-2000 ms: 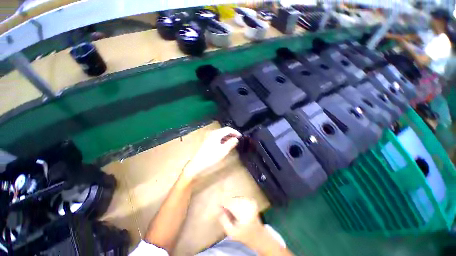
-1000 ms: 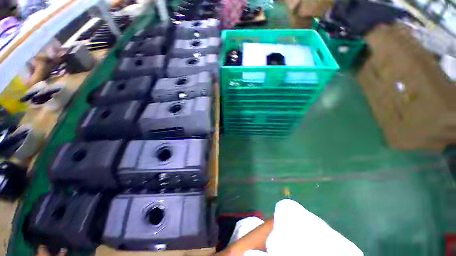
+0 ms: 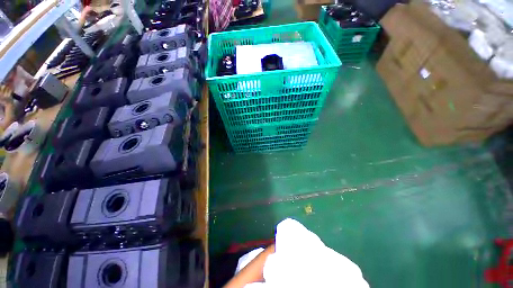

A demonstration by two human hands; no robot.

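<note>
Closed black housings stand in two rows on the left, each with a large round hole in its sloped top. Some show a strip of small round knobs on the side. The nearest housings are cut off by the bottom edge. My right forearm and its white sleeve show at the bottom centre, but the hand is out of the picture. My left hand is not in view.
A tall green slatted crate with a pale sheet and dark parts on top stands on the green floor. A large cardboard box is at the right. Pale bowls are at the left edge. A person's checked sleeve shows at top.
The view has swung right, away from the bench and open housings. The rows and crate now appear further left. Both hands, seen at first over the bench, have left the picture.
</note>
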